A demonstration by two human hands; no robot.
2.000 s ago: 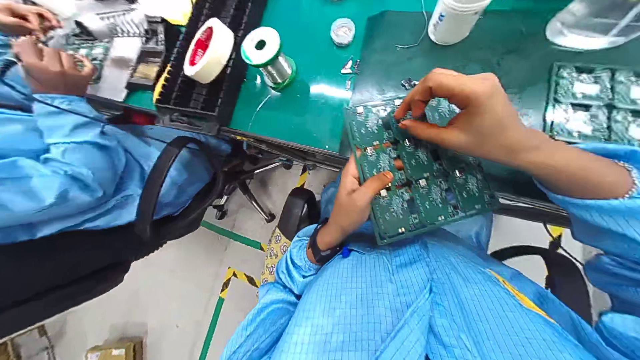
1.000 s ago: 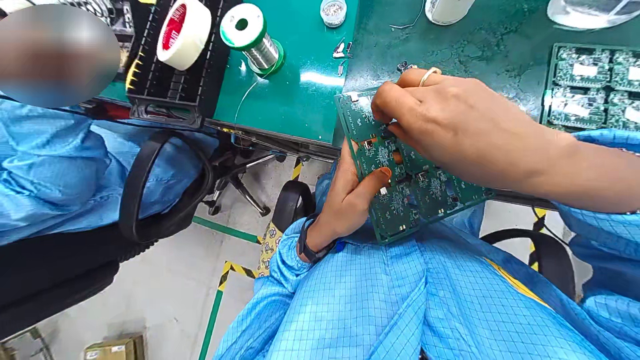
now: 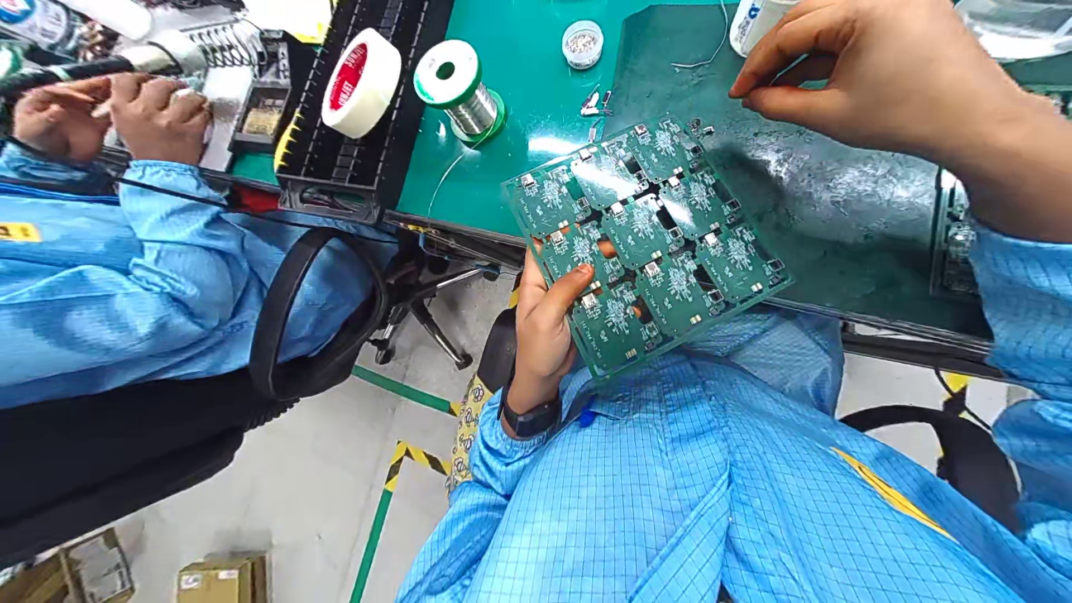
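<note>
My left hand point(image 3: 548, 322) grips the lower left edge of a green panel of printed circuit boards point(image 3: 645, 243), its thumb on top and fingers beneath. The panel is tilted over my lap at the bench edge. Above the dark green mat point(image 3: 804, 167), my right hand point(image 3: 854, 75) hangs off the panel, up and to the right, thumb and forefinger nearly together; whether something small is between them, I cannot tell. Small metal parts point(image 3: 596, 105) lie just beyond the panel's far edge, near a small round tub of tiny pieces point(image 3: 582, 44).
A solder wire spool point(image 3: 469, 100) stands left of the panel. A tape roll point(image 3: 362, 82) rests on a black slotted rack point(image 3: 335, 159). A white bottle point(image 3: 758, 25) is at the back, another board panel point(image 3: 953, 234) at right. A co-worker's hands point(image 3: 138, 117) are at far left.
My right hand has lifted off the panel and moved up and to the right, uncovering the boards. My left hand still holds the panel.
</note>
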